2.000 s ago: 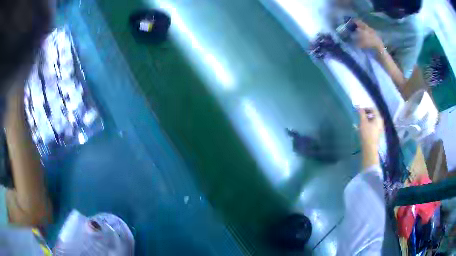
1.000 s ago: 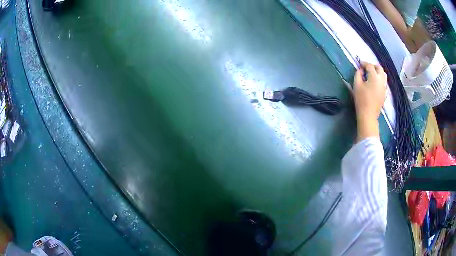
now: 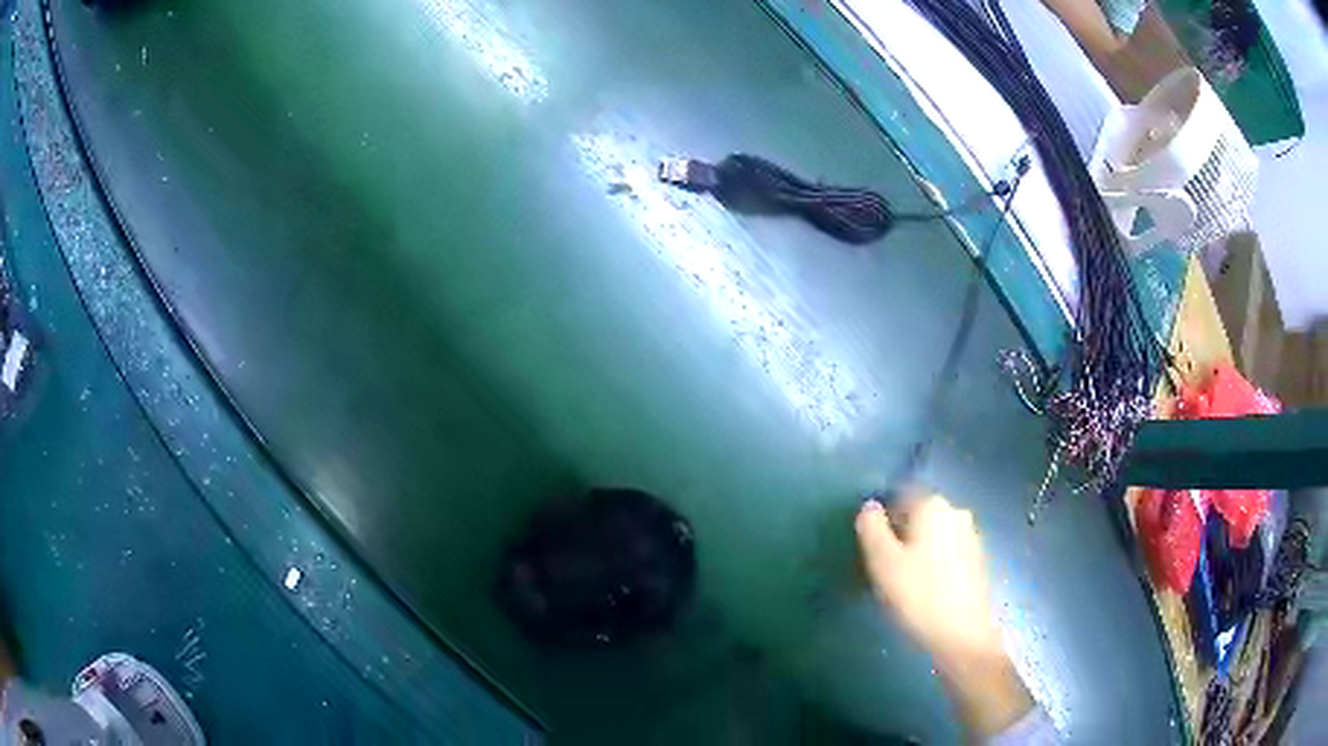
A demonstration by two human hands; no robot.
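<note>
My right hand (image 3: 932, 576), blurred, is over the green belt (image 3: 437, 364) at the lower right. Its thumb and fingers are closed at a thin black cord (image 3: 961, 328), which runs up to a small dark end on the white strip. What lies inside the fingers is hidden. A bundled black cable (image 3: 808, 200) with a pale metal plug lies on the belt above. A round black housing (image 3: 600, 566) lies on the belt left of my hand. My left hand is not in view.
A long bundle of black wired leads (image 3: 1078, 190) lies along the right side, its bare ends fanned out. Beside it are a white fan-like housing (image 3: 1180, 153), red items (image 3: 1172, 539) and a green bar (image 3: 1231, 449). A round white object (image 3: 139, 707) is at the bottom left.
My right hand has come down and left from the white strip onto the belt. The bundled cable and the round housing now show farther left as the view shifted.
</note>
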